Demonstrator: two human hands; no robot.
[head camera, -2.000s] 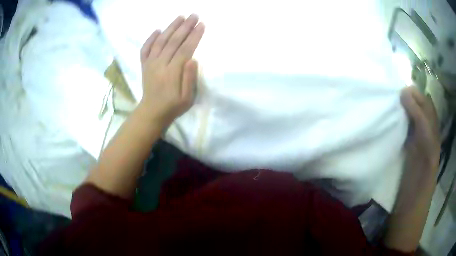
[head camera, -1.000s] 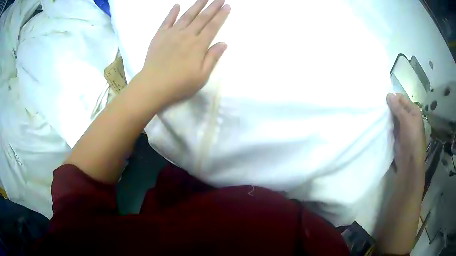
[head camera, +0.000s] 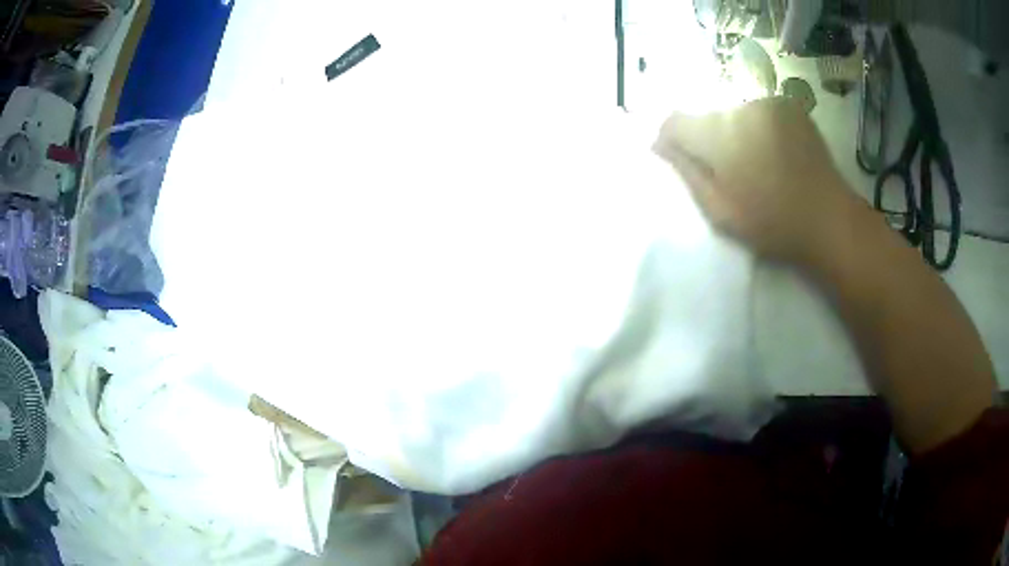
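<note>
A white garment (head camera: 443, 254) is spread across the table, strongly overexposed. A small dark brand label (head camera: 353, 58) with pale lettering lies on the cloth at the upper left. My right hand (head camera: 736, 166) pinches the garment's right edge between its fingers, close to the bright metal parts of the sewing machine (head camera: 736, 39). The fingertips are partly washed out by the glare. My left hand is not in view.
Black shears (head camera: 927, 166) lie on the right of the table beside a narrow silver tool (head camera: 874, 105). A garment pile (head camera: 166, 442) with a tan ticket (head camera: 290, 422) is at the lower left. A fan (head camera: 17, 415) stands at the left edge.
The view has swung, bringing the label, shears and fan into sight. My left hand, flat on the cloth before, has left the picture. My right hand now shows beside the machine head.
</note>
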